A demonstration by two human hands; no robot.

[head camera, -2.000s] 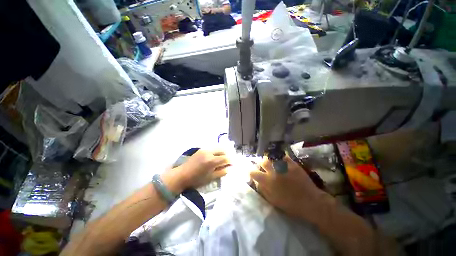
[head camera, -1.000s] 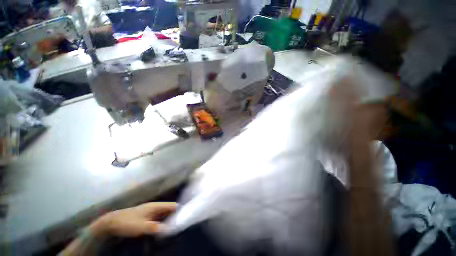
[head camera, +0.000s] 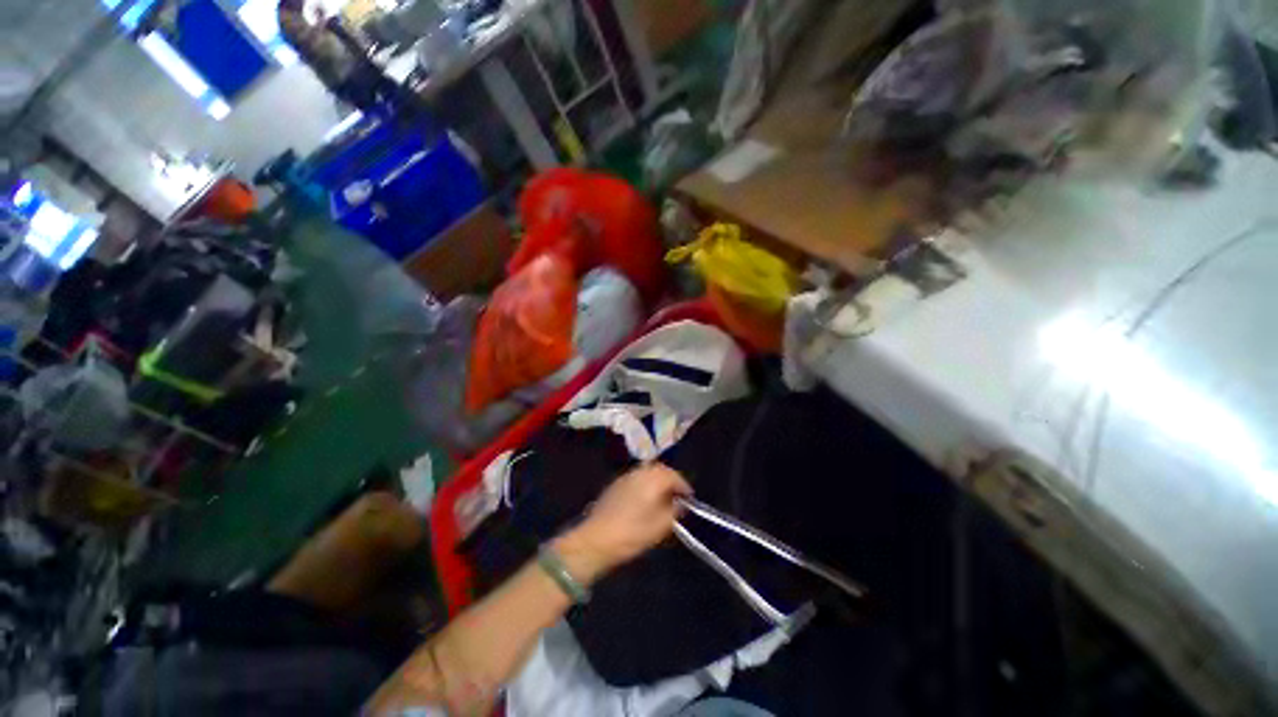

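My left hand [head camera: 628, 521], with a band on its wrist, is closed on a white piece [head camera: 642, 432] above the red-rimmed bin [head camera: 449, 539]. Narrow white-edged strips run from the hand down to the right. A black garment part [head camera: 659, 609] lies below the hand, with white cloth [head camera: 575, 684] at its lower edge. A white piece with black bars [head camera: 687, 367] lies at the bin's far end. My right hand is not in view.
The worn white sewing table [head camera: 981, 350] is on the right, with a cardboard board [head camera: 799, 203] beside its end. Beyond the bin are orange-red bags [head camera: 526, 329], a yellow bag [head camera: 746, 270] and a blue crate [head camera: 400, 185]. Dark cloth piles [head camera: 168, 301] are at the left.
The view has swung left from the sewing machine to the bin. My left hand has moved over the bin and grips a white piece. My right hand has left the picture.
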